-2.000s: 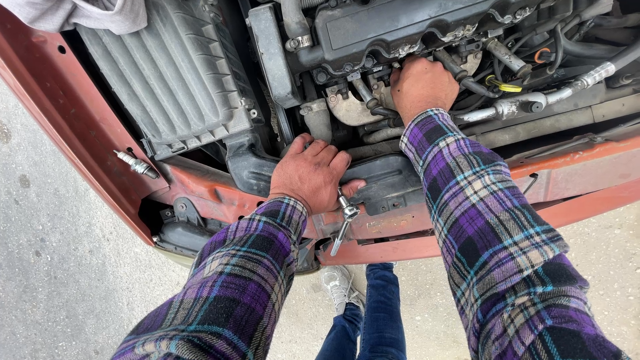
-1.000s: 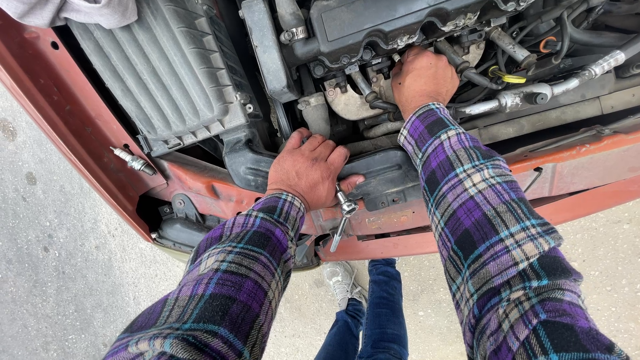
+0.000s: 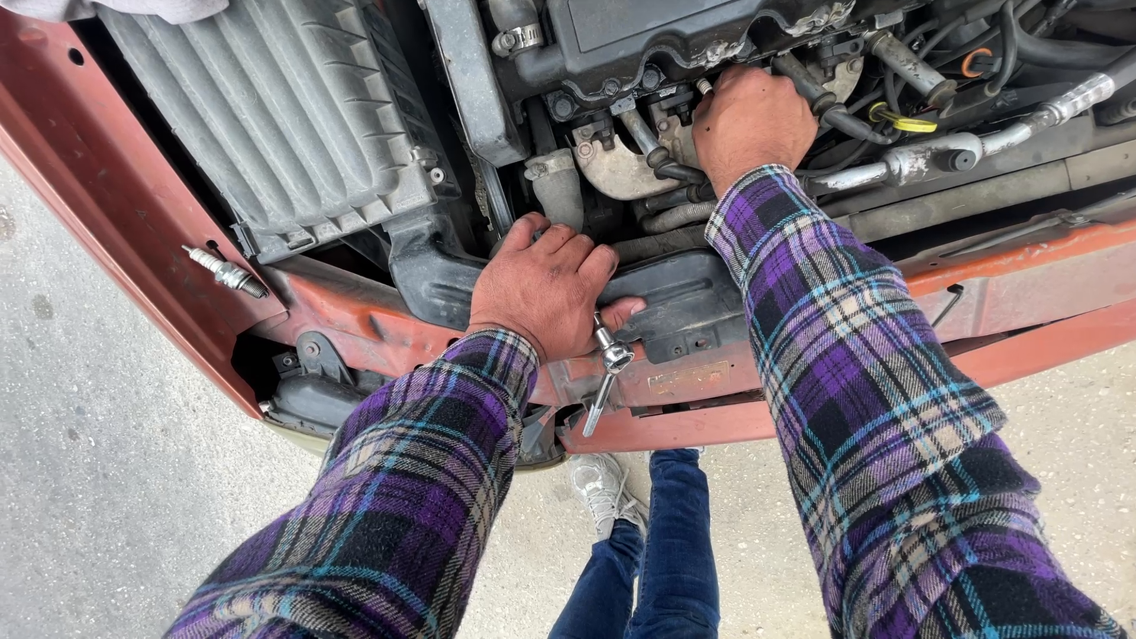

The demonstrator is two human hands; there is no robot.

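My right hand (image 3: 754,124) reaches down beside the black engine cover (image 3: 666,35), its fingers curled and partly hidden among the engine parts. A small light-coloured tip (image 3: 704,86) shows just left of its fingers; whether the hand grips it cannot be told. My left hand (image 3: 550,288) rests at the black plastic duct (image 3: 683,297) behind the front panel. A chrome ratchet (image 3: 614,357) with its extension sticks out from under that palm, near the thumb, its handle pointing toward me. On the red fender edge at the left lies a spark plug (image 3: 226,271).
A ribbed grey air filter housing (image 3: 293,115) fills the upper left, with a grey cloth (image 3: 164,7) at its top edge. Hoses, a metal pipe (image 3: 932,160) and a yellow dipstick handle (image 3: 903,121) lie right of my right hand. The red front panel (image 3: 692,377) crosses below.
My right hand has shifted slightly, and the small light tip beside its fingers now shows. My left hand stays with the ratchet at the duct.
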